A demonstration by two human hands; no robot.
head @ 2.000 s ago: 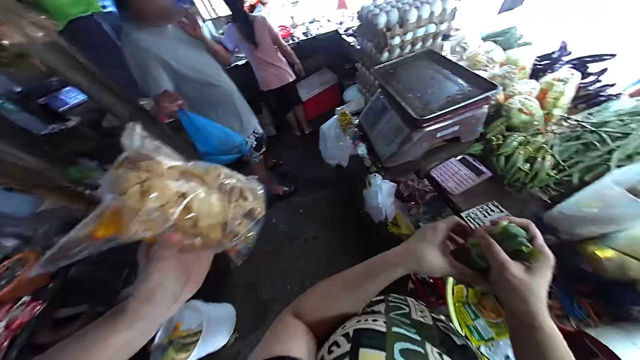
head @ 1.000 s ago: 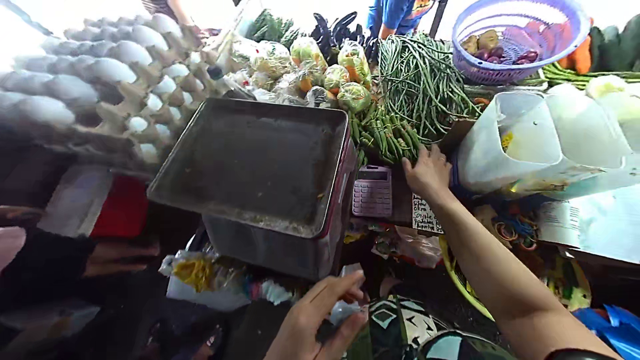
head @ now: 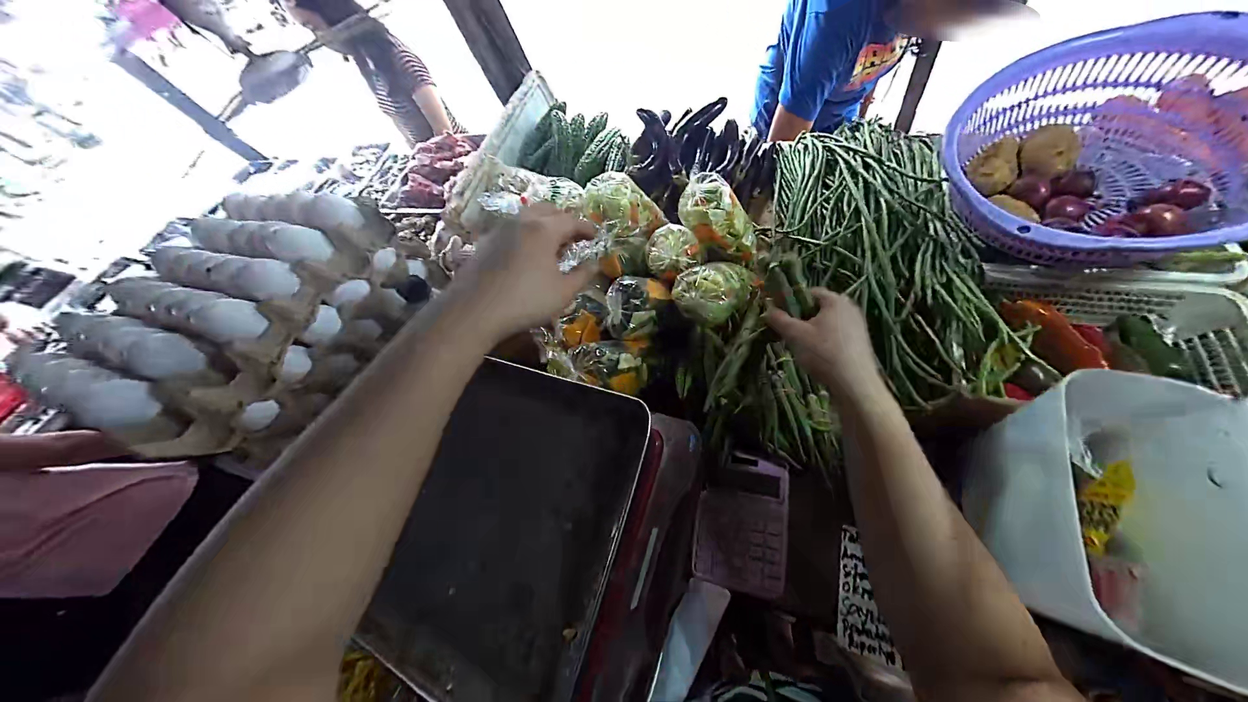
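Observation:
My left hand (head: 531, 268) reaches over the plastic-wrapped cut vegetables (head: 624, 205), its fingertips at a twist of clear plastic (head: 583, 252); whether they grip it is unclear. Thumb and fingers of my right hand (head: 829, 336) are closed on a small bundle of green pods (head: 790, 285). Below that hand lie more green pods (head: 780, 400), with a heap of long beans (head: 868, 214) just beyond. Round wrapped packs of pale green and orange vegetables (head: 712, 292) sit between my two hands. Packs with orange pieces (head: 609, 366) lie under my left wrist.
A weighing scale with a dark tray (head: 507, 546) stands below my left forearm, beside a pink calculator (head: 741, 531). Stacked egg trays (head: 244, 322) are at left. A purple basket (head: 1082, 244) and white container (head: 1033, 507) are at right. A person in blue (head: 829, 68) stands beyond the eggplants (head: 682, 146).
The view has swung strongly toward the vegetables. My left hand has moved from below the scale to the wrapped packs. My right hand, earlier at the lower edge of the pods, now holds a green bundle.

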